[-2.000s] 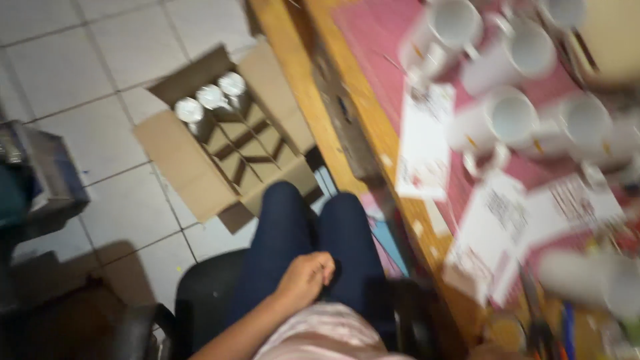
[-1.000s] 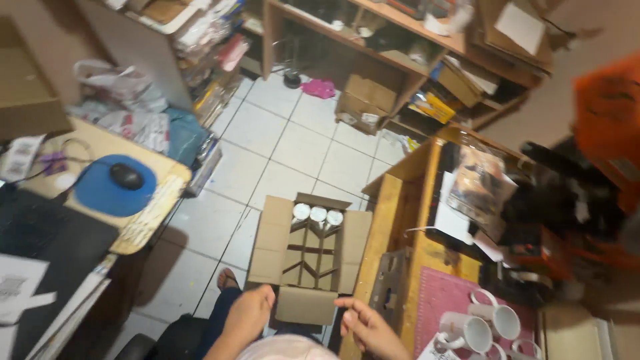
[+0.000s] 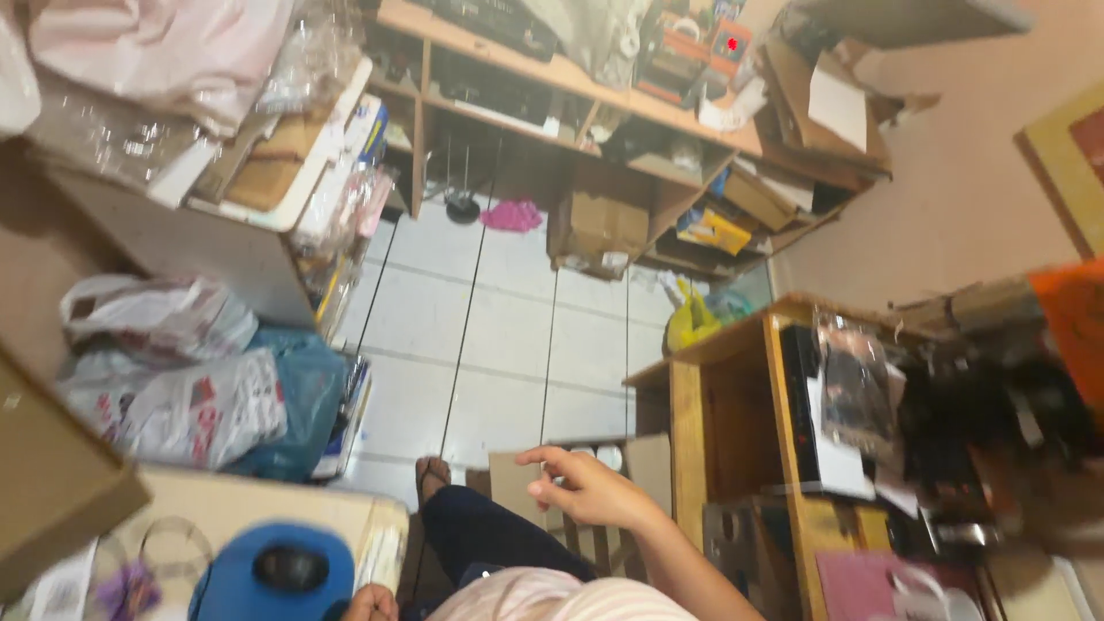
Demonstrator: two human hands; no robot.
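My right hand (image 3: 591, 490) hangs over the open cardboard box (image 3: 651, 470) on the floor, its fingers apart and nothing between them. White-topped items (image 3: 609, 455) show in the box just behind this hand; the hand and forearm hide much of the rest. Low at the bottom edge, my left hand (image 3: 373, 604) is beside the desk corner, partly cut off by the frame, and its grip cannot be made out. Left of it a black computer mouse (image 3: 291, 567) lies on a blue mouse pad (image 3: 226, 576).
Plastic bags (image 3: 185, 405) are piled at the left. A wooden bench (image 3: 690, 431) stands on the right, with a white mug (image 3: 927, 595) on a pink mat (image 3: 849, 576). Shelves (image 3: 517, 121) with a cardboard carton (image 3: 599, 228) below line the back of the tiled floor (image 3: 504, 345).
The view has swung up toward the shelves. One second ago both hands were at the near flap of the box; now my right hand is over the box and my left is by the desk.
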